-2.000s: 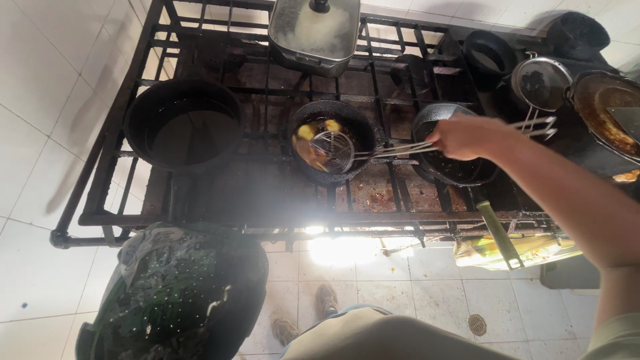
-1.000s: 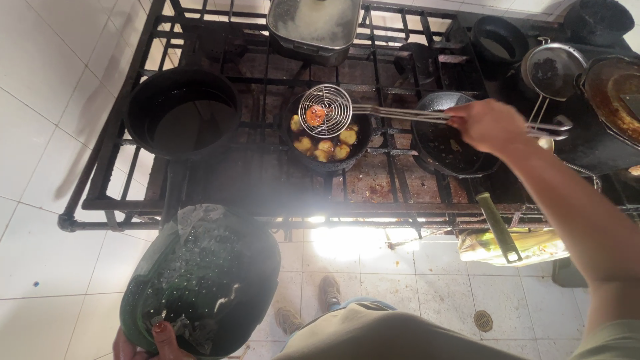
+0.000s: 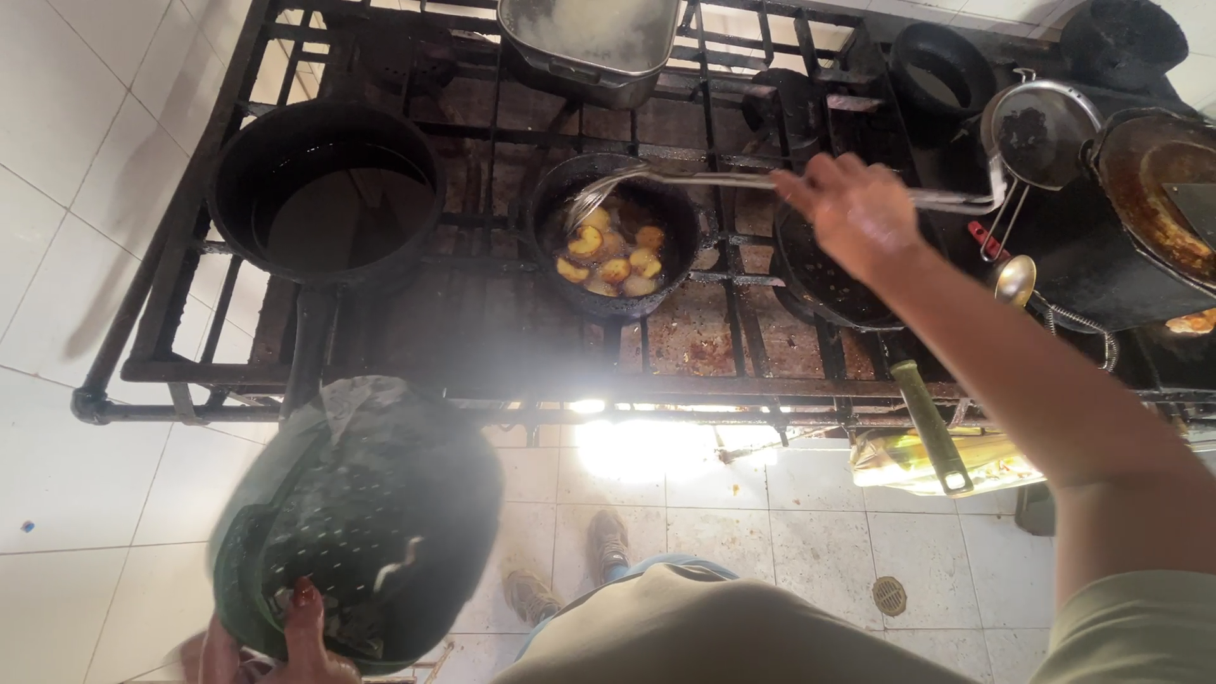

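My right hand (image 3: 860, 214) grips the long metal handle of a wire skimmer (image 3: 597, 198), whose head is tilted on edge at the left side of a small dark pot (image 3: 686, 228). Yellow-brown food pieces (image 3: 613, 271) lie in bubbling liquid in that pot. At the lower left, my left hand (image 3: 299, 641) holds the near rim of a dark green perforated colander (image 3: 380, 532), thumb inside and the other fingers partly hidden. Nothing readable of the colander's contents shows beyond a pale scrap and translucent film at its far edge.
On the stove grate (image 3: 532, 388) stand a large dark pan (image 3: 228, 204) with liquid, a steaming rectangular pot (image 3: 589, 71) and a frying pan with a green handle (image 3: 931, 427). To the right are a metal strainer (image 3: 1040, 133), a ladle (image 3: 1016, 280) and a large dark pot (image 3: 1130, 256).
The skimmer head has gone from above the pot's middle, flat with an orange-brown piece in it, to a tilted position at the left side. My left hand, unseen two seconds ago, holds the colander.
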